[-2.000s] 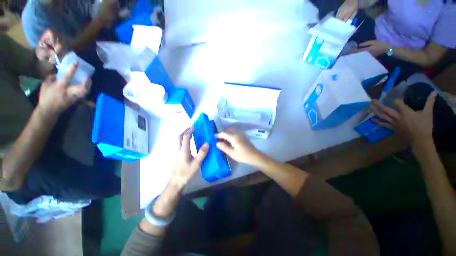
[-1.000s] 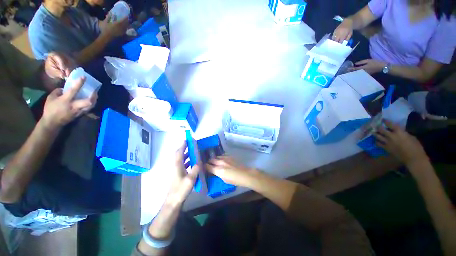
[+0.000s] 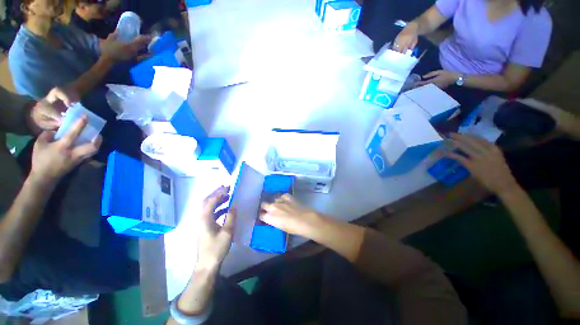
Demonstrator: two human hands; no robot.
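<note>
A small blue box (image 3: 270, 238) stands open on the table before me, its long lid (image 3: 247, 204) raised on the left with the pale inside showing. My left hand (image 3: 215, 225) is at the lid's left side, fingers apart, thumb close to or against it. My right hand (image 3: 286, 212) reaches over the box with its fingertips inside; they hide part of the dark contents, and I cannot tell if they grip anything. Just behind is an open white retail box (image 3: 302, 166) with a moulded insert inside.
On the left stand a blue-and-white retail box (image 3: 143, 200), a white rounded piece (image 3: 170, 151) and an open box with a plastic bag (image 3: 132, 105). More retail boxes (image 3: 404, 143) stand on the right. Other people's hands work on both sides of the white-covered table (image 3: 254, 108).
The small blue box was closed two seconds ago; its lid is now open and leans left. My right hand has moved into it. The view has shifted somewhat.
</note>
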